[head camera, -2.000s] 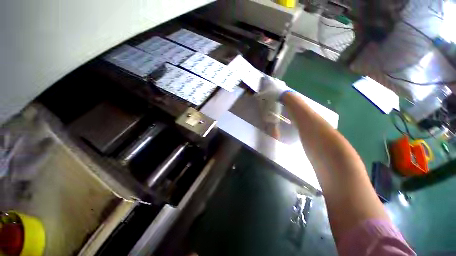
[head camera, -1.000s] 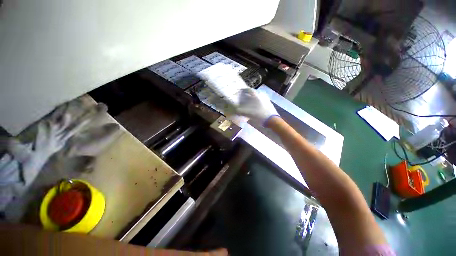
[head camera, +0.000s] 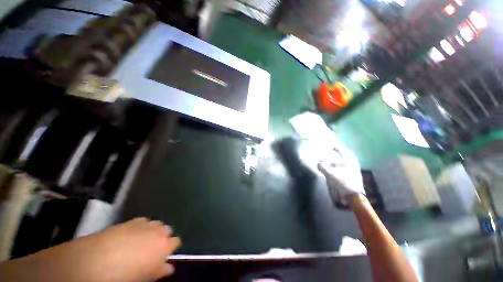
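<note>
My right hand (head camera: 343, 172), in a white knit glove, is over the green bench right of centre. It is closed on a white panel (head camera: 310, 128) that sticks out to the upper left; blur and glare hide its print. My left hand (head camera: 129, 247), bare and blurred, is low at the left, with loosely curled fingers; its palm side is hidden. Stacks of panels (head camera: 392, 184) stand to the right of my gloved hand, with a black rack (head camera: 372, 190) beside them.
A framed window panel (head camera: 256, 96) lies beside the machine. The metal edge block (head camera: 95, 88) and feed rollers (head camera: 77, 157) are at left. A clear strip (head camera: 250, 157), an orange-red device (head camera: 331, 98), a green post (head camera: 358, 102) and white sheets (head camera: 300, 50) are on the bench.
The view has swung right, bringing the stacks in. My gloved hand has moved from the infeed to beside the stacks, with a panel in it. More of my bare left hand shows.
</note>
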